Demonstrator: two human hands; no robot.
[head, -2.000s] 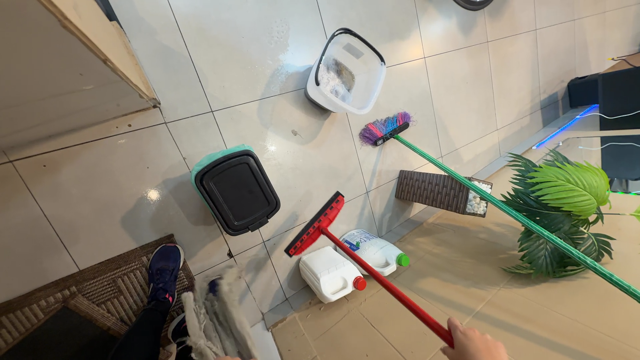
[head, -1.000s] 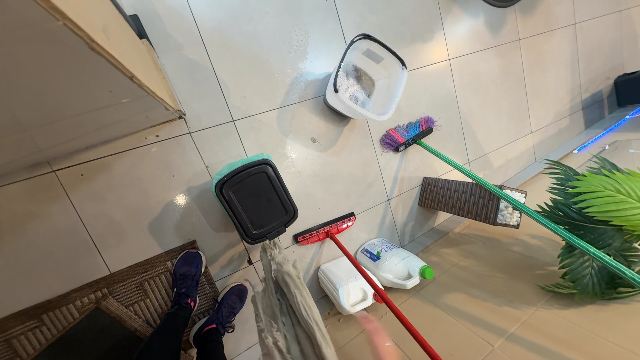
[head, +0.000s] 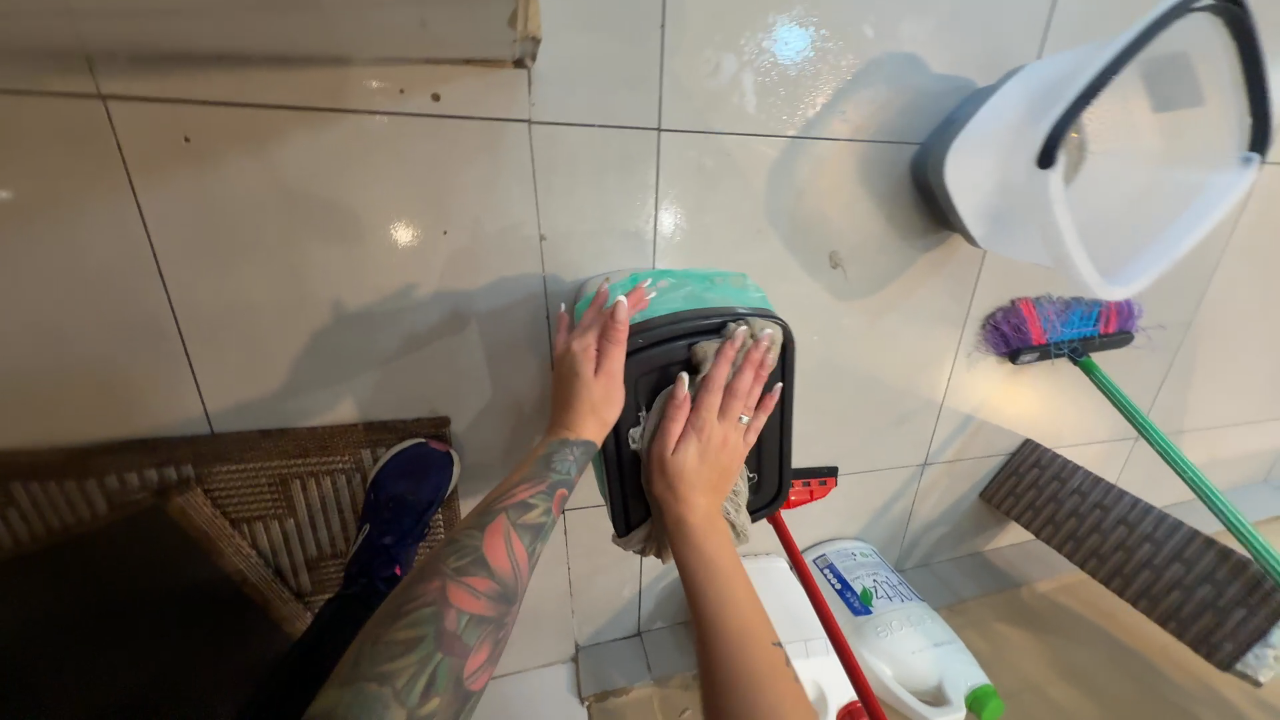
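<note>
A teal bin with a black lid [head: 640, 400] stands on the tiles at the middle of the view. My right hand [head: 710, 430] lies flat, fingers spread, over a grey-beige cloth [head: 735, 345] bunched on the lid. Part of that cloth hangs over the lid's near edge. My left hand [head: 592, 365] rests against the bin's left side and rim, its fingertips over the teal part. A red squeegee [head: 812, 487] leans just right of the bin, its handle running down past two white plastic jugs.
At the upper right is a white bucket [head: 970, 170] with a black handle. Below it a broom [head: 1075, 330] with a green pole lies near a woven brown planter [head: 1130, 545]. A jug with a green cap [head: 895, 620] stands at the lower right. A brown mat [head: 300, 500] is at left, under my shoe.
The right hand has let go of the squeegee handle and is now on the cloth. The cloth has moved from beside the bin onto its lid. The view is closer to the bin.
</note>
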